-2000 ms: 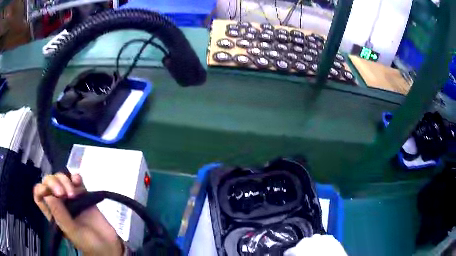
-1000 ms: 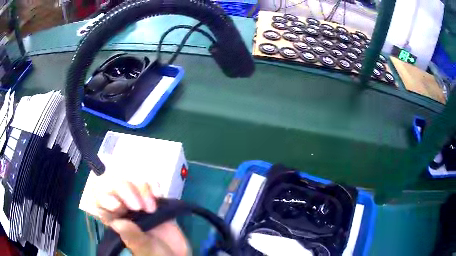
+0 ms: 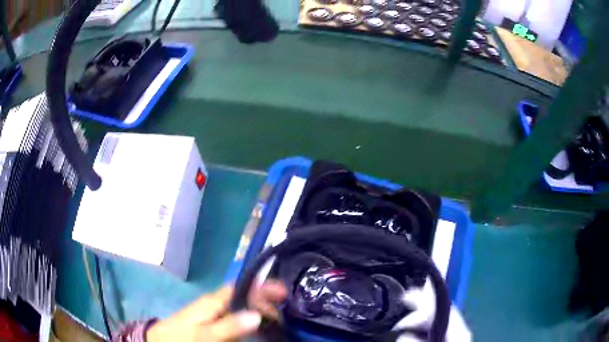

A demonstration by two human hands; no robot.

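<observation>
My bare left hand [image 3: 214, 319] is at the bottom edge, shut on the left side of the black headphones [image 3: 354, 232]. Their headband arches over the black insert tray [image 3: 374, 186]; the ear cups are not clearly visible. My right hand [image 3: 437, 317], in a white glove, is blurred and cut off at the bottom, behind the band's right side; its grip is unclear. A shiny clear accessory bag [image 3: 340, 294] with dark contents and a bit of red lies in the insert's lower recess. The insert sits in a blue tray [image 3: 461, 227] over a white sheet [image 3: 284, 210].
A white box [image 3: 137, 200] with a red switch stands left, beside a black ribbed hose [image 3: 59, 107]. Stacked printed sleeves [image 3: 33, 194] stand far left. Across the belt are another blue tray [image 3: 137, 120], round black discs [image 3: 400, 20] on a board, and a green post [image 3: 534, 153].
My left hand has brought the headphones right and down from beside the white box to over the insert. My gloved hand is now at the band's right side. The view has shifted.
</observation>
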